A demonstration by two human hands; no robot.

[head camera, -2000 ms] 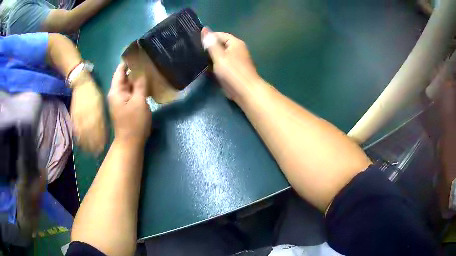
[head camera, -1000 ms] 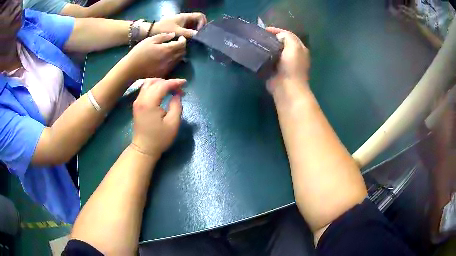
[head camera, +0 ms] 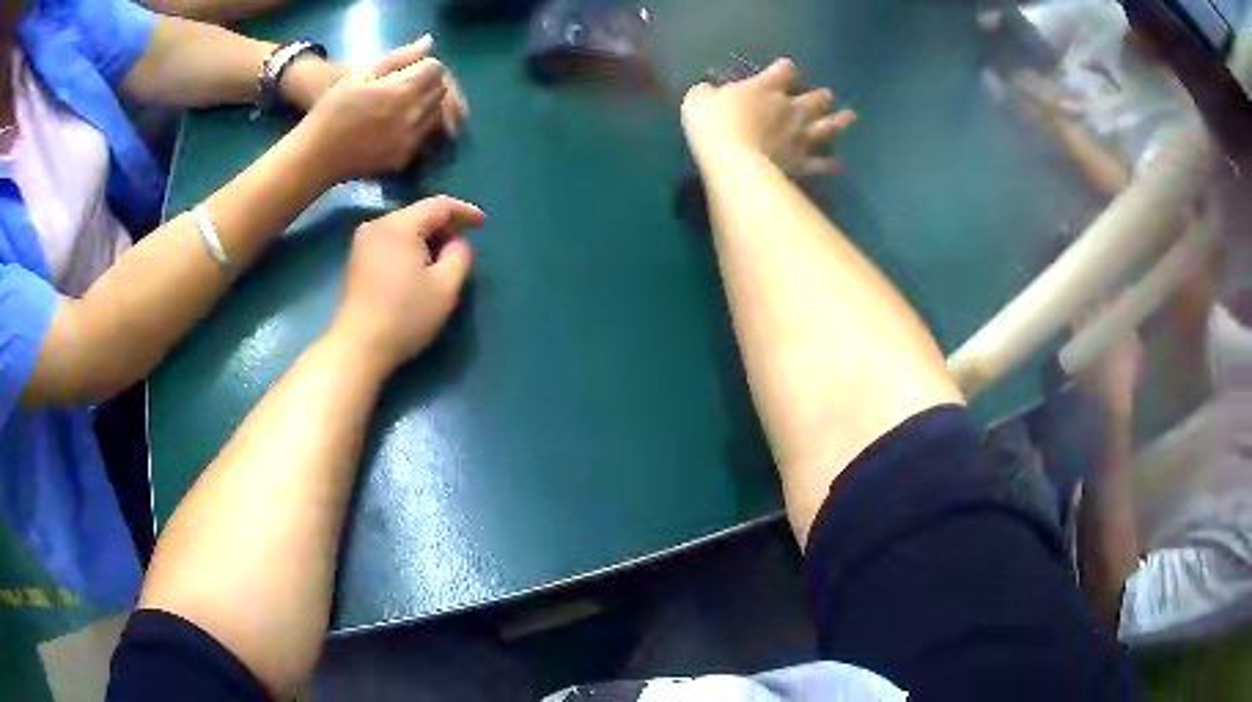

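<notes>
My left hand [head camera: 405,274] is held over the near left part of the green table [head camera: 577,398], fingers curled and thumb apart, with nothing seen in it. My right hand [head camera: 772,121] reaches over the far middle of the table, its back to the camera and its fingers spread. A thin dark edge shows just behind the right hand, too small to name. A blurred dark glossy item [head camera: 593,41] lies on the table beyond and left of the right hand. No black box is seen in either hand.
A person in a blue shirt [head camera: 28,309] sits at the left, hands [head camera: 385,113] together over the table. A pale curved pole [head camera: 1078,274] crosses the right side. Another person in pale clothing [head camera: 1195,494] is at the right, and a blurred person's arm [head camera: 1078,130] is at the upper right.
The black box has left my right hand, which was holding it one second ago. My right hand has opened. The neighbour's hands have shifted left in the picture, and the view has turned right.
</notes>
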